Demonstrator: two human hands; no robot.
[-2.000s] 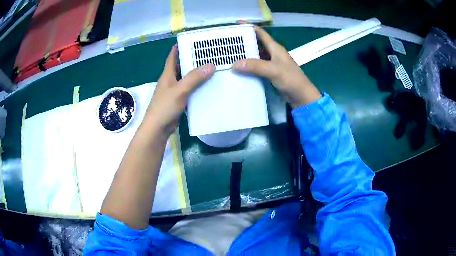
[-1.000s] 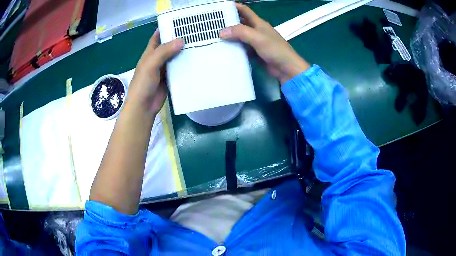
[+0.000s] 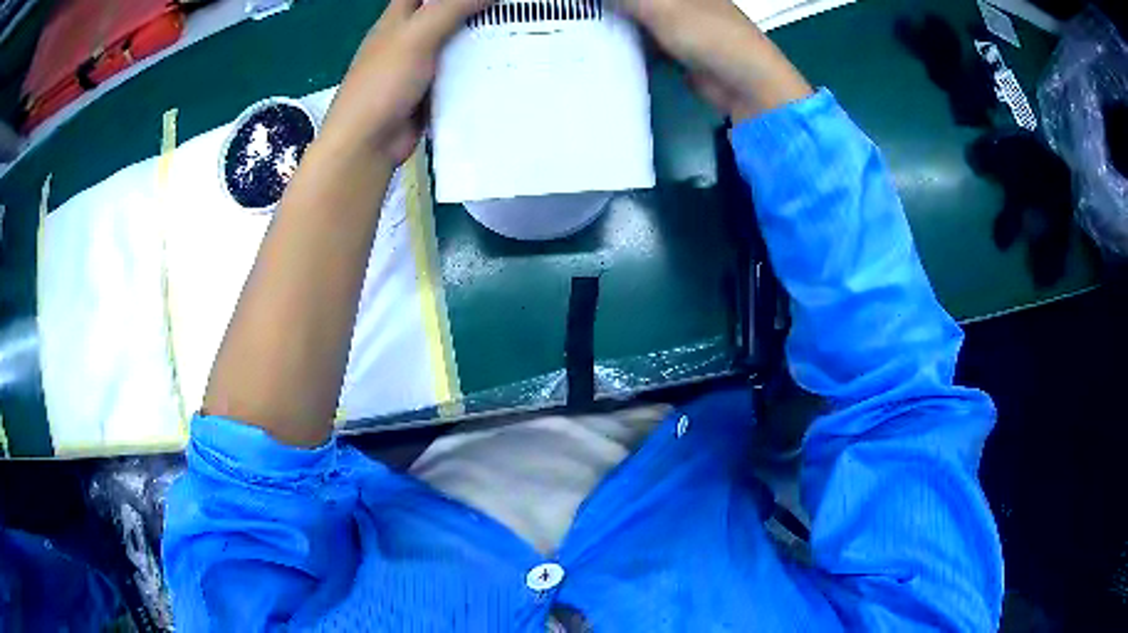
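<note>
A white mini projector (image 3: 542,118) stands on its round white stand base (image 3: 539,216) on the green bench at top centre. Its dark slotted vent grille (image 3: 534,11) is cut by the top edge of the picture. My left hand (image 3: 393,77) is at the projector's left side, its fingers partly cut off by the top edge. My right hand (image 3: 708,45) is at the upper right side, its fingertips also out of the picture. Both hands appear to hold the projector's far end.
A round screw dish (image 3: 266,153) sits on a white sheet (image 3: 109,309) with yellow tape at left. Black pads (image 3: 1022,186), a label sheet (image 3: 1008,87) and a clear plastic bag (image 3: 1095,136) lie at right. A red-orange pad (image 3: 93,47) is at upper left.
The whole view has shifted, so the projector, dish and hands sit higher in the picture. The grille and fingertips are now cut by the top edge. The hands remain at the projector.
</note>
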